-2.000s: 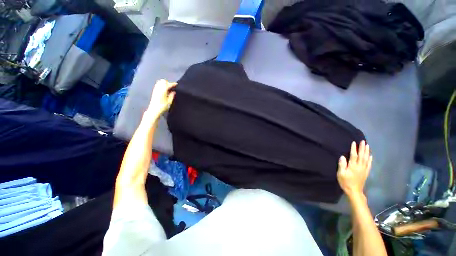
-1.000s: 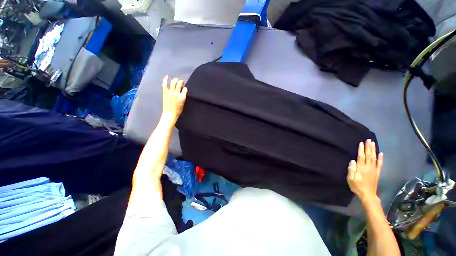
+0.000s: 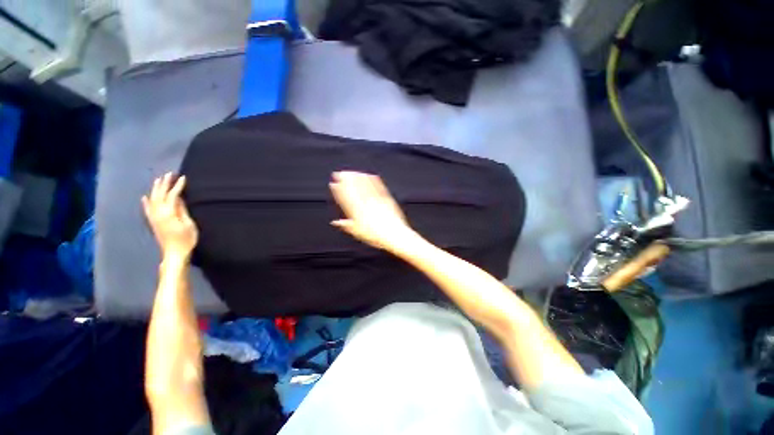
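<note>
The black garment (image 3: 339,255) lies spread across the grey padded pressing table (image 3: 136,144), with lengthwise folds and a rounded right end. My left hand (image 3: 171,219) is at its left edge, fingers apart, touching the cloth edge; no grip on the cloth shows. My right hand (image 3: 371,209) is over the middle of the garment, slightly blurred, fingers extended and holding nothing. Whether it presses on the cloth or hovers cannot be told. What lies inside the garment is hidden.
A blue support arm (image 3: 265,72) runs to the garment's upper left. A crumpled black pile (image 3: 441,42) lies at the far side. The steam iron (image 3: 607,259) sits at the right edge, with a hose (image 3: 624,110) nearby. A green bag (image 3: 642,336) is below it.
My right hand has moved left from the garment's right end to its middle. My left hand remains at the left edge. The view has turned and shifted right.
</note>
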